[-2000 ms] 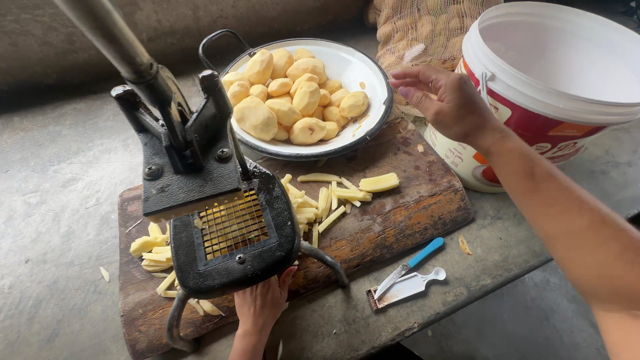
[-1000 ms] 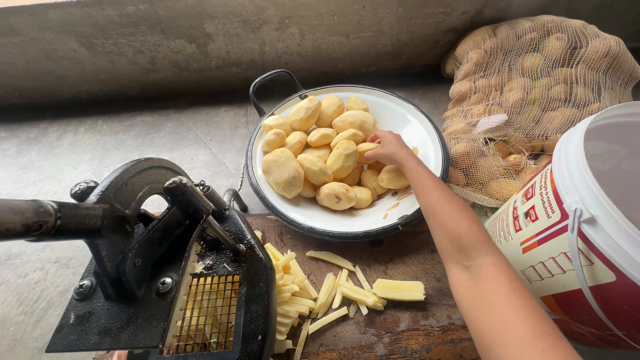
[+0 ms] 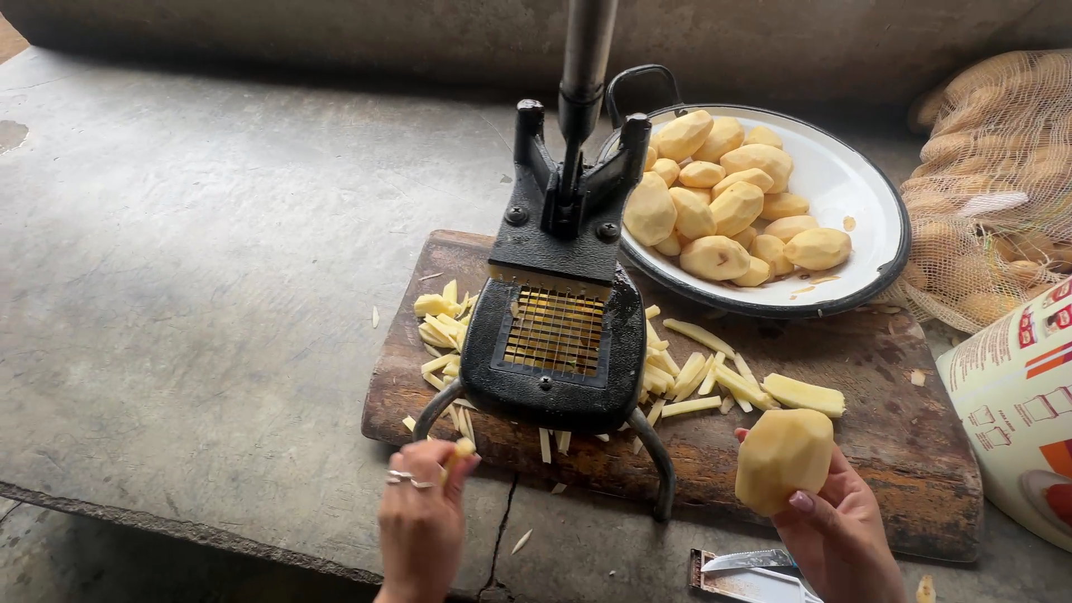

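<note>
My right hand (image 3: 837,519) holds up a large peeled potato (image 3: 785,461) in front of the wooden board (image 3: 879,419). Near the front left leg of the black potato cutter (image 3: 553,335), my left hand (image 3: 423,511) pinches a small piece of potato (image 3: 459,452). The cutter stands on the board, its square blade grid facing up and its lever raised. Cut potato sticks (image 3: 695,377) lie under and around it, with a thicker slice (image 3: 804,394) at their right. Behind the board, peeled potatoes (image 3: 737,205) fill much of a white enamel basin (image 3: 863,201) with a dark rim.
A mesh sack of unpeeled potatoes (image 3: 997,184) is at the back right, with a plastic bucket (image 3: 1013,410) in front of it. A knife (image 3: 748,560) lies across a white peeler (image 3: 766,586) near the cracked front of the concrete counter (image 3: 209,293).
My right hand, among the potatoes in the basin a second ago, now holds a potato in front of the board. My left hand has come out beside the cutter's leg. The view has shifted.
</note>
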